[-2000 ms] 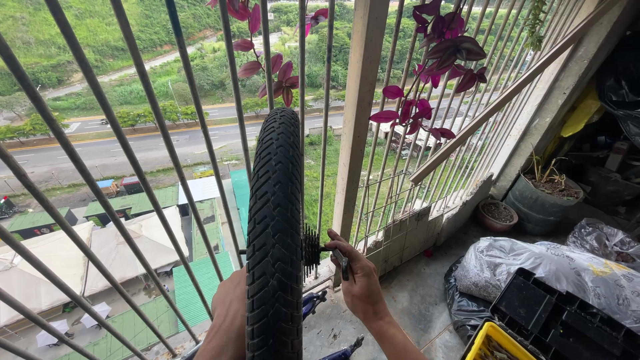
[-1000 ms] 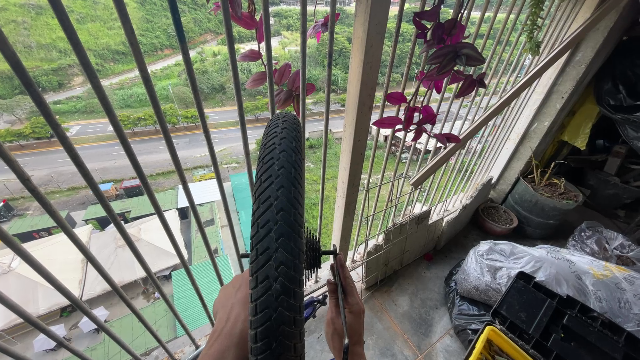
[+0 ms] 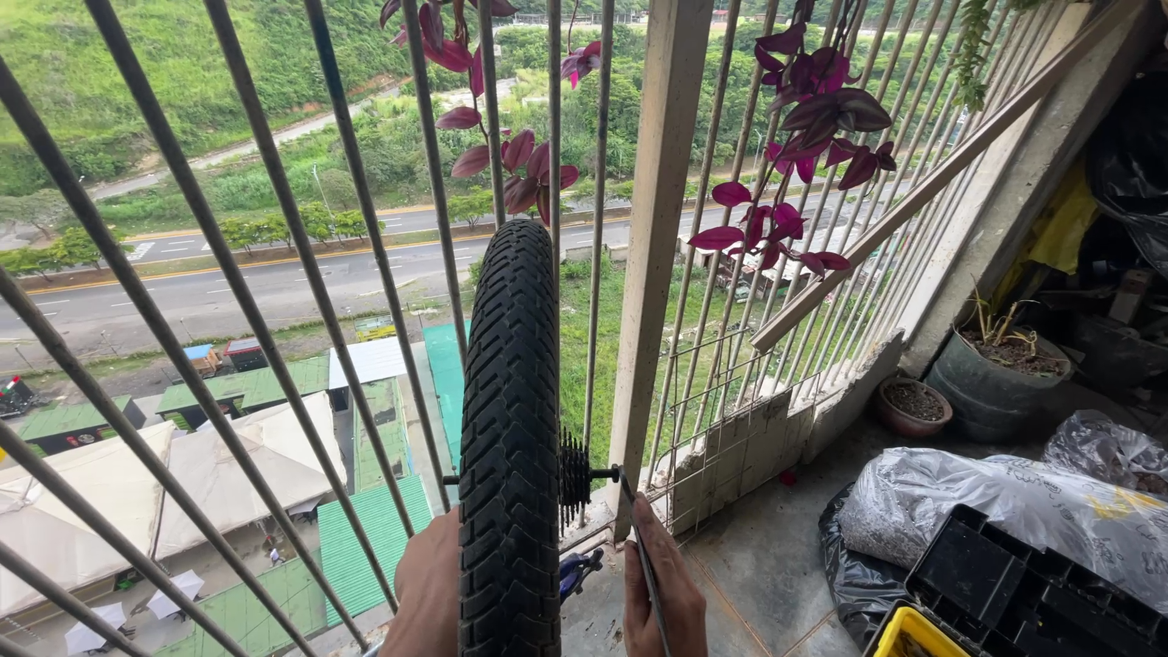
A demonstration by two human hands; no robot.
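Note:
A bicycle wheel with a black knobbly tire (image 3: 511, 429) stands upright before me, edge-on. On its right side sits a dark rear sprocket cassette (image 3: 574, 474), with the axle end (image 3: 604, 474) sticking out. My right hand (image 3: 662, 584) grips a thin metal wrench (image 3: 646, 557), whose upper end is at the axle end. To the left of the tire is my left hand (image 3: 424, 589); its fingers are hidden behind the wheel, so what they hold does not show. A blue metal part (image 3: 578, 571) is low behind the wheel.
Metal bars (image 3: 359, 182) and an upright post (image 3: 650, 255) stand close beyond the wheel, with purple-leaved plants hanging there. At right are potted plants (image 3: 999, 365), a filled plastic bag (image 3: 995, 511) and an open black toolbox (image 3: 1031, 584) with a yellow tray (image 3: 922, 634).
My right hand has moved down from beside the cassette, and the wrench now stands upright with its tip at the axle end. The left hand remains left of the tire.

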